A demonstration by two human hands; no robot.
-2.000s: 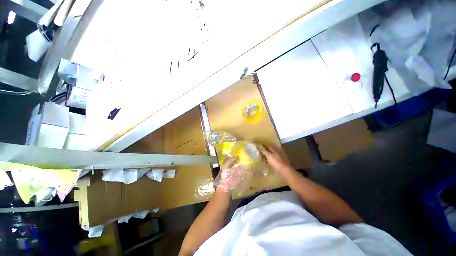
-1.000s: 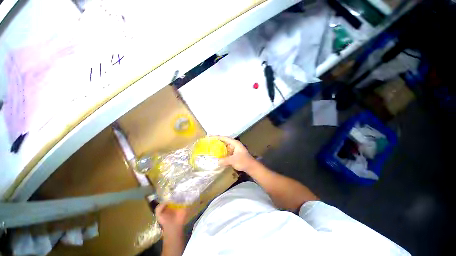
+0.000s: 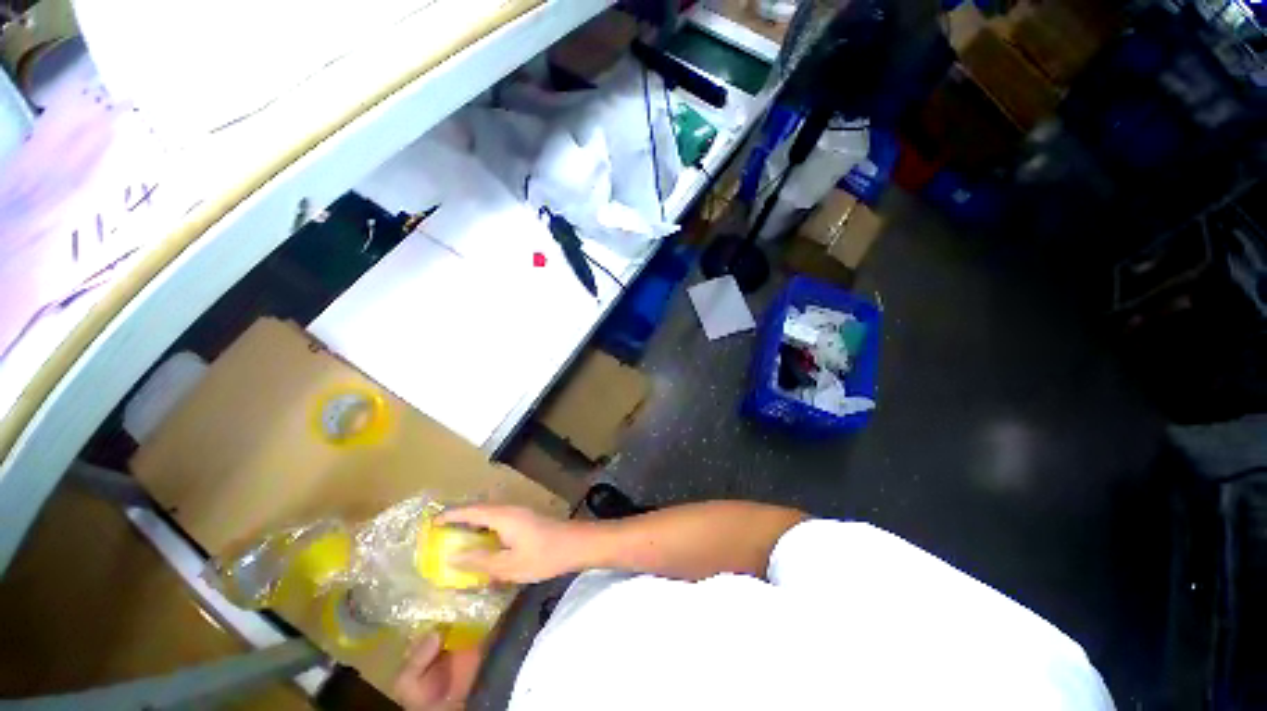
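My right hand (image 3: 521, 543) is closed around a yellow tape roll (image 3: 453, 553) at the clear plastic bag (image 3: 393, 565). My left hand (image 3: 434, 672) is at the bag's near edge, beside a yellow patch of tape; its fingers are partly hidden, and I cannot tell its hold. More yellow tape rolls (image 3: 349, 617) show in or under the crinkled bag. A single tape roll (image 3: 349, 415) lies flat on the cardboard sheet (image 3: 257, 403), apart from the bag.
A white bench (image 3: 431, 333) holds a black corded tool (image 3: 568, 253) and white sheeting (image 3: 598, 167). On the floor are a blue basket (image 3: 816, 418) with papers, a white paper (image 3: 721, 307) and a carton (image 3: 838, 231). A grey bar (image 3: 181, 683) crosses the lower left.
The view has swung right, showing more floor. My right hand has brought its tape from the bag's right side onto the bag, and my hands are closer together.
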